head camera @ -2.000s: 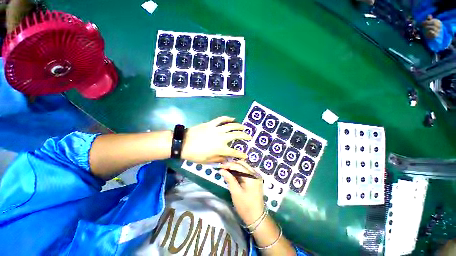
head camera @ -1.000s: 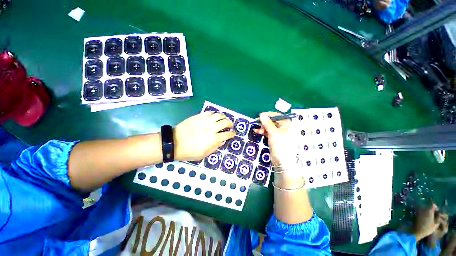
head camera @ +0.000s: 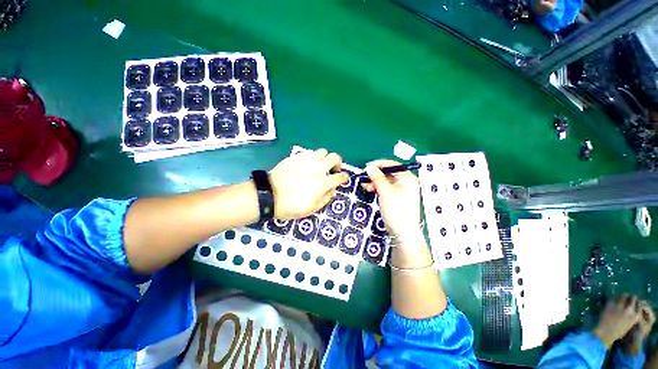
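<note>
The card of black housings (head camera: 330,232) lies tilted in front of me, its upper part under my hands. Several housings show pale centre rings. My left hand (head camera: 303,184) lies over the card's upper left, fingers bent near the tweezers' tip; whether it grips anything is hidden. My right hand (head camera: 393,196) holds the dark, pen-like tweezers (head camera: 399,169) over the top row, tip pointing left between the two hands. Whether the tip holds a piece is too small to tell. The white liner sheet (head camera: 288,274) with rows of dark dots lies below the card.
A stack of bare housings (head camera: 196,99) lies upper left, a paper scrap (head camera: 404,150) above the white dotted tray (head camera: 460,209). Black mesh (head camera: 496,288) and white sheets (head camera: 542,281) lie right. Red fan (head camera: 36,137) at left, metal frame (head camera: 577,196) and another person's hands (head camera: 625,317) at right.
Since two seconds ago, my right hand has moved from the liner sheet to the card's top row with the tweezers. Since one second ago, my left hand has moved right, closer to the tip.
</note>
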